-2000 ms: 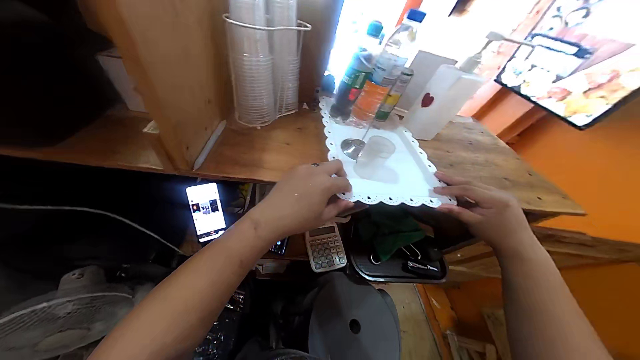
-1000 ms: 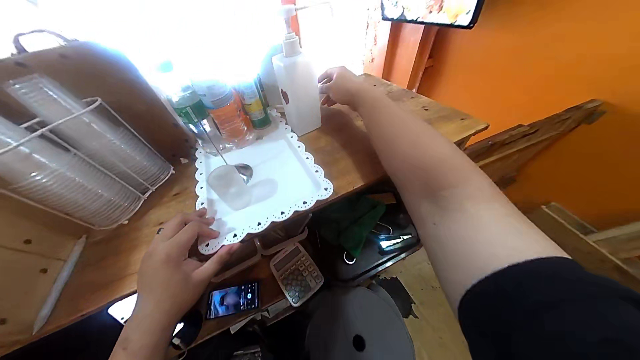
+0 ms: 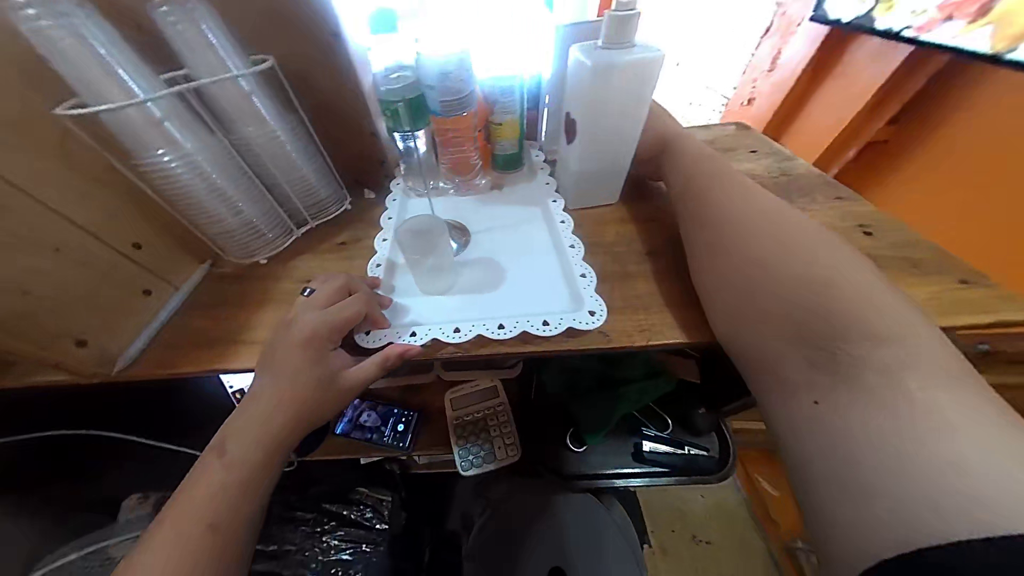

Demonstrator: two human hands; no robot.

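My left hand (image 3: 336, 328) pinches the near left corner of a white scalloped tray (image 3: 520, 300), thumb below the rim and fingers above. On the tray stand a frosted plastic cup (image 3: 430, 260), a long-handled metal spoon or ladle (image 3: 457, 238) and several bottles, among them a clear bottle with a green label (image 3: 406, 112) and one with an orange label (image 3: 458, 136). My right hand (image 3: 652, 148) reaches behind a white pump bottle (image 3: 604, 120) to the right of the tray; its fingers are mostly hidden, so what they touch does not show.
Stacked clear plastic cups (image 3: 216, 176) lean in a white wire rack (image 3: 260, 256) at the left. Under the wooden counter (image 3: 648, 304) are a calculator (image 3: 482, 428), a lit phone (image 3: 376, 424), a green cloth (image 3: 600, 392) and a dark tray (image 3: 640, 480) with small items.
My right hand has left the tray's right corner, held two seconds ago, and reached to the pump bottle. My left hand stays at the near left edge. The view has shifted.
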